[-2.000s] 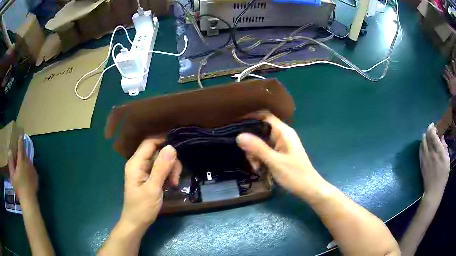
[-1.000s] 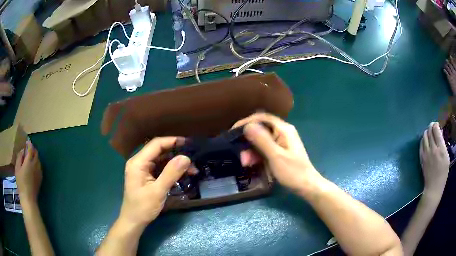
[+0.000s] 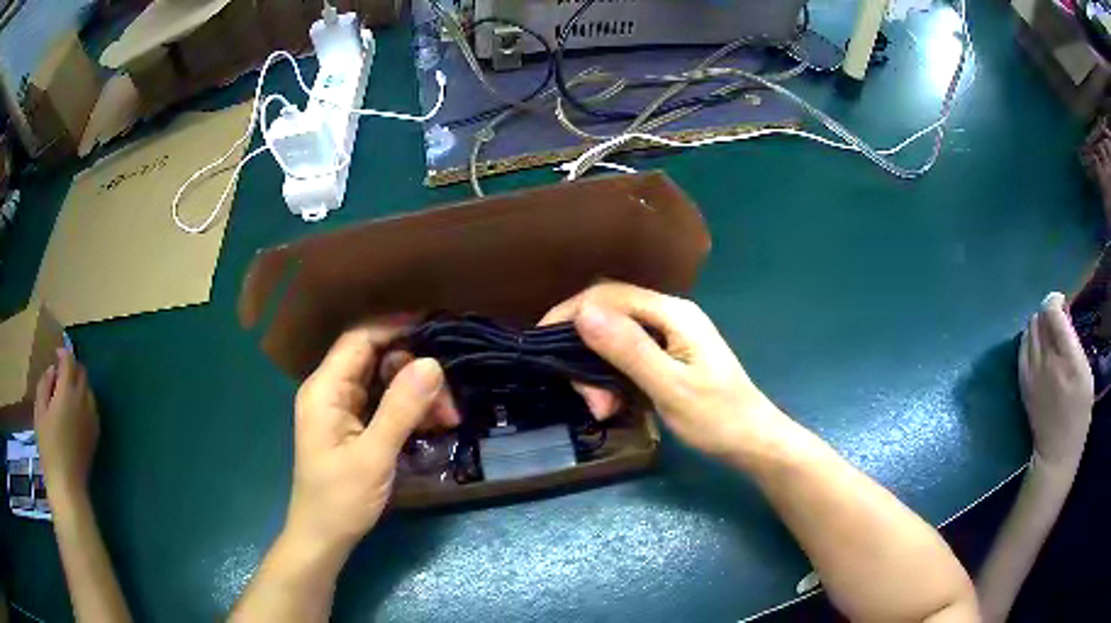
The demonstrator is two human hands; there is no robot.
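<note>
A brown cardboard box (image 3: 536, 484) lies open in front of me, its lid (image 3: 487, 250) raised at the back. My left hand (image 3: 366, 414) grips the left end of a black coiled cable (image 3: 518, 347). My right hand (image 3: 652, 365) grips its right end, thumb on top. The cable is bunched over the box's rear part. A power adapter (image 3: 528, 453) with a pale label lies inside near the front wall. A clear plastic bag (image 3: 429, 460) shows at the inside left, partly hidden by my left hand. The box floor is mostly hidden.
A flat cardboard sheet (image 3: 146, 219) and a white power strip (image 3: 329, 122) lie at the back left. A metal machine (image 3: 646, 22) stands behind on a dark mat (image 3: 457, 146) with loose cables. Other people's hands (image 3: 67, 426) are at the left and right edges (image 3: 1058, 383).
The cable, blurred and bunched between my hands a second ago, now shows as distinct strands stretched sideways. Both hands still hold it. The hand at the upper left edge is gone.
</note>
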